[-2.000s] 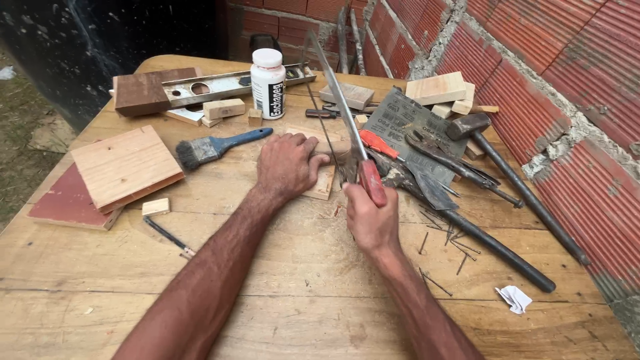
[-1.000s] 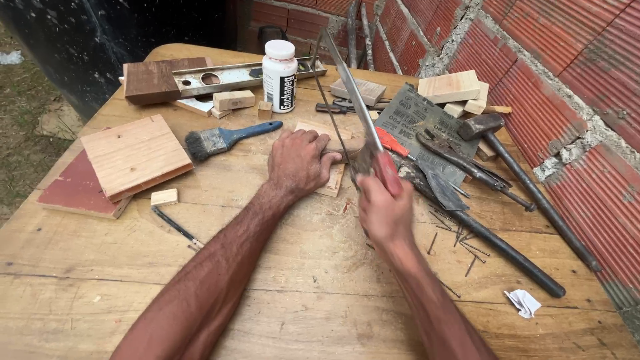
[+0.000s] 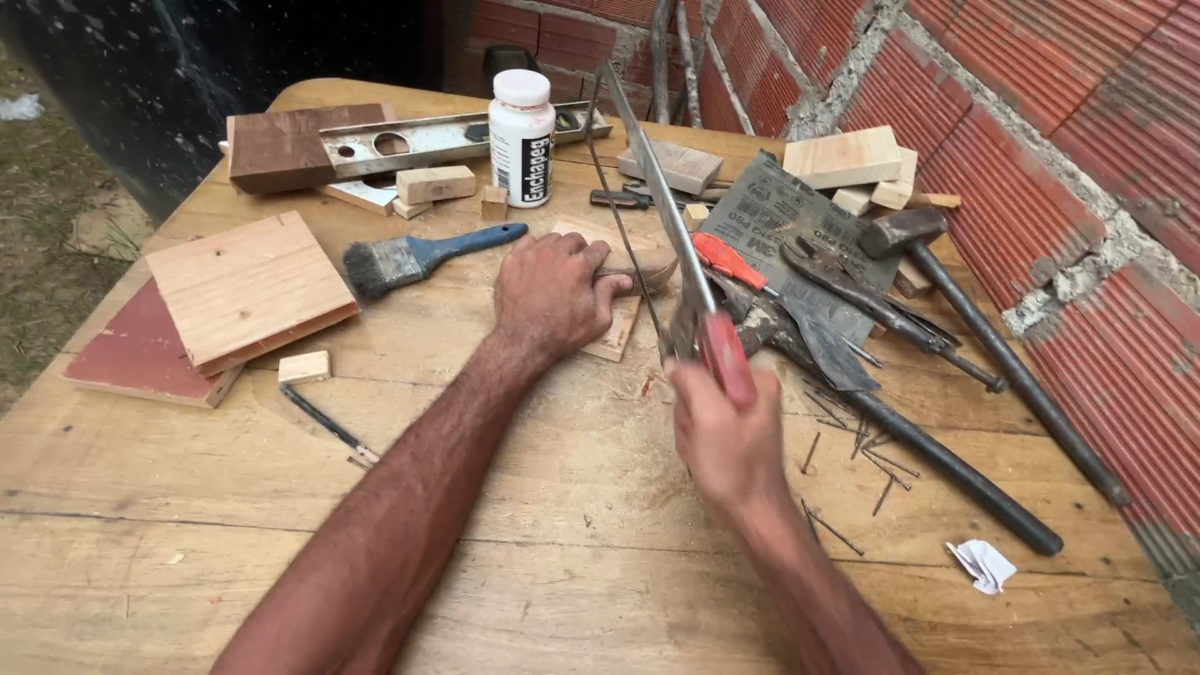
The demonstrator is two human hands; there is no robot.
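My right hand (image 3: 727,427) grips the red handle of a hacksaw (image 3: 667,202), whose frame points up and away. Its thin blade crosses a small brown piece of wood (image 3: 652,265) near the table's middle. My left hand (image 3: 558,286) holds that piece down with fingers and thumb, on top of a flat light board (image 3: 614,333). Sawdust and small shavings lie around the board. A red-handled screwdriver (image 3: 731,261) rests just right of the saw. Left of my left hand lies a blue-handled paintbrush (image 3: 427,255). My palm hides part of the held piece.
A white glue bottle (image 3: 521,141) and a metal spirit level (image 3: 412,142) stand or lie at the back. On the right are a hammer (image 3: 994,337), pliers (image 3: 872,300), sandpaper (image 3: 797,225) and loose nails (image 3: 867,459). Square boards (image 3: 248,286) are stacked at the left.
My right hand and the hacksaw have shifted a little between frames, with the blade staying across the wood. My left hand keeps its hold on the piece.
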